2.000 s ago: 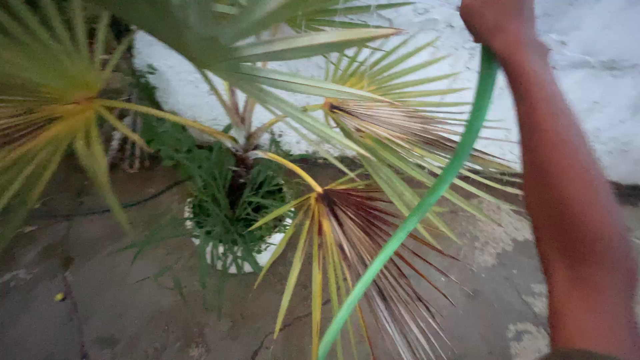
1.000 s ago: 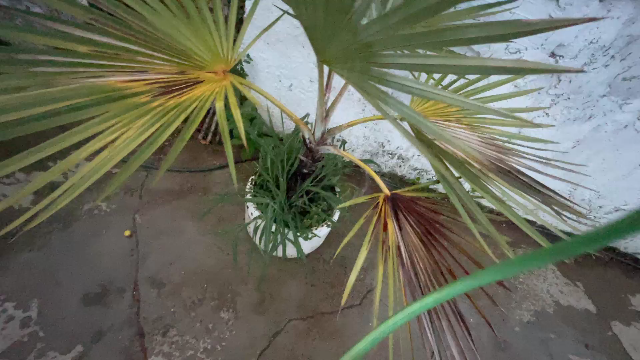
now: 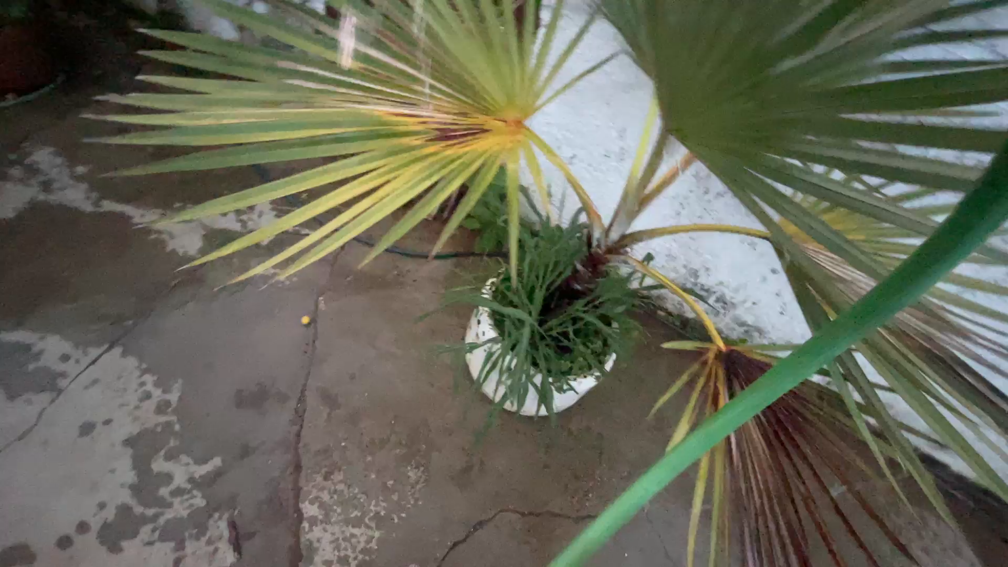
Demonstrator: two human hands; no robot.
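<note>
A green hose (image 3: 732,425) runs diagonally from the right edge down to the bottom of the head view, across the front of a potted fan palm. The palm's white pot (image 3: 504,370) stands on the concrete floor, with grassy plants (image 3: 543,315) growing around the trunk. A yellow-green fan leaf (image 3: 441,134) spreads to the left, and a large green one (image 3: 756,94) to the upper right. Low on the right hangs a dried brown leaf (image 3: 780,441). Neither of my hands is in view; both ends of the hose lie outside the picture.
Behind the pot rises a white wall (image 3: 709,276). The cracked concrete floor (image 3: 378,441) has damp, dark patches. A thin dark hose or cable (image 3: 409,253) lies behind the pot. A small yellow object (image 3: 305,320) is on the floor to the left.
A hand and forearm seen at the upper right two seconds ago have left the picture. The view has swung left, showing more floor there.
</note>
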